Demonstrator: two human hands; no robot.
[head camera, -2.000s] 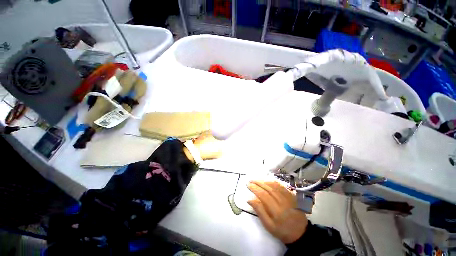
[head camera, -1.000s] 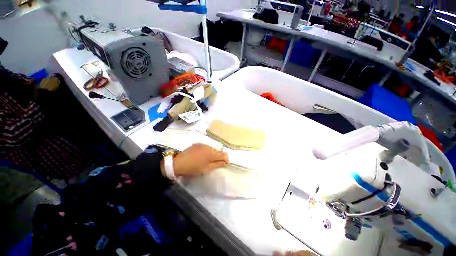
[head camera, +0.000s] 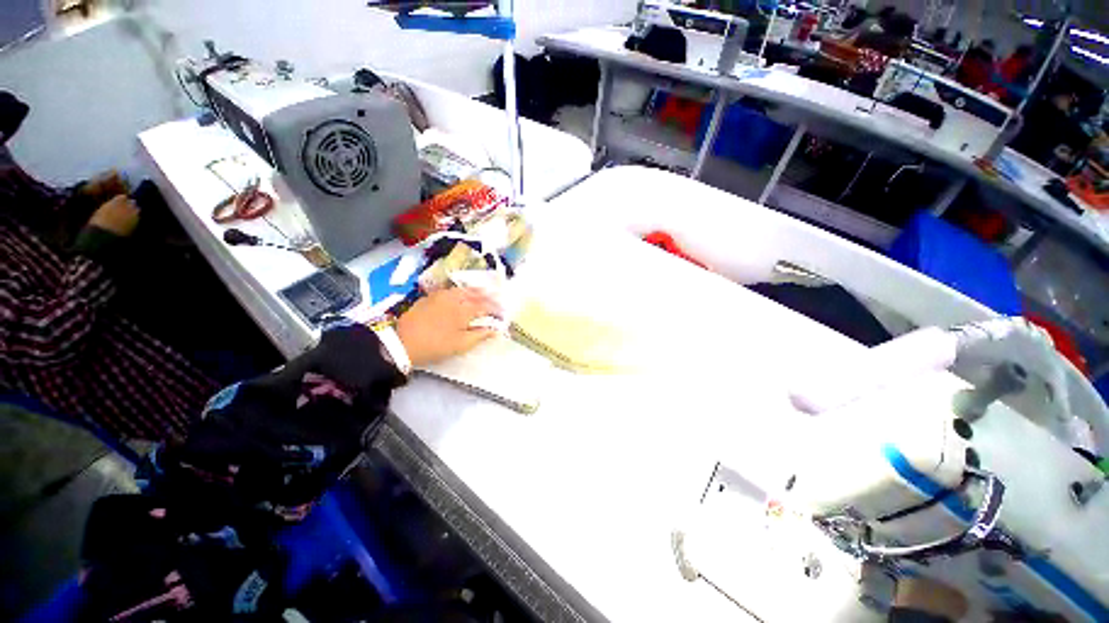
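My left hand (head camera: 444, 326) lies over the far end of the pale fabric stack (head camera: 496, 370), beside the khaki stack (head camera: 569, 336). Its fingers are bent over something white; whether they grip a piece cannot be told. The lockstitch machine (head camera: 906, 469) stands at the right, its plate (head camera: 752, 517) bare and washed out by glare. A blurred shape under the machine arm at the bottom edge may be part of my right hand (head camera: 930, 596); its fingers and any hold cannot be made out.
A bundle of scraps (head camera: 456, 256), a grey machine (head camera: 347, 158), scissors (head camera: 243, 205) and a dark flat device (head camera: 320, 295) lie beyond my left hand. A white work lamp (head camera: 876, 371) hangs over the machine. A seated person (head camera: 73, 292) is at the left.
The view has swung left since the first frame. My left hand has moved from the near part of the pale pieces to their far end. The pale piece beneath it has shifted or been laid down.
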